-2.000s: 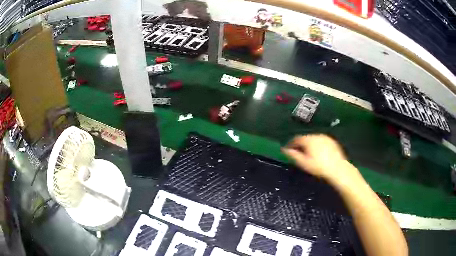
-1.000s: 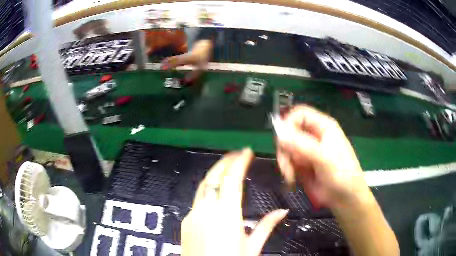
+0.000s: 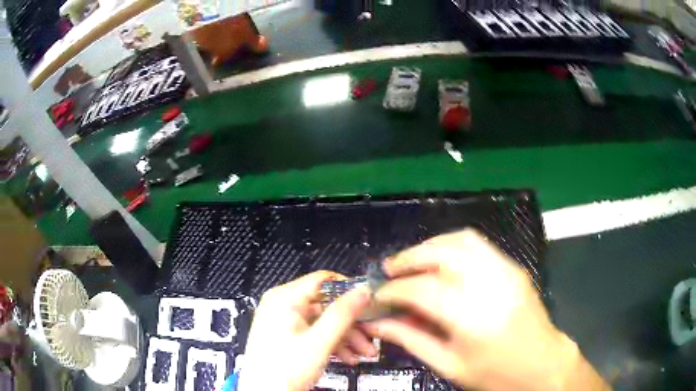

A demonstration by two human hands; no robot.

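Note:
My left hand (image 3: 301,328) holds a small silver-grey unit (image 3: 345,289) above the black tray (image 3: 252,237), its fingers wrapped round the near side. My right hand (image 3: 458,305) pinches a small dark grey piece (image 3: 375,276) against the unit's right end. Both are partly hidden by my fingers and blurred, so I cannot tell the exact parts. White housing shells (image 3: 197,319) with windows lie in the tray's near pockets, left of and below my hands.
A green conveyor belt (image 3: 305,164) runs beyond the tray, with units (image 3: 402,88), red parts (image 3: 456,117) and white slivers on it. A white fan (image 3: 91,324) and a slanting pale post (image 3: 65,160) stand at left. Trays of shells (image 3: 546,27) sit across the belt.
My hands have come together over the tray, around the unit. The other person's arm across the belt is gone. The view has shifted.

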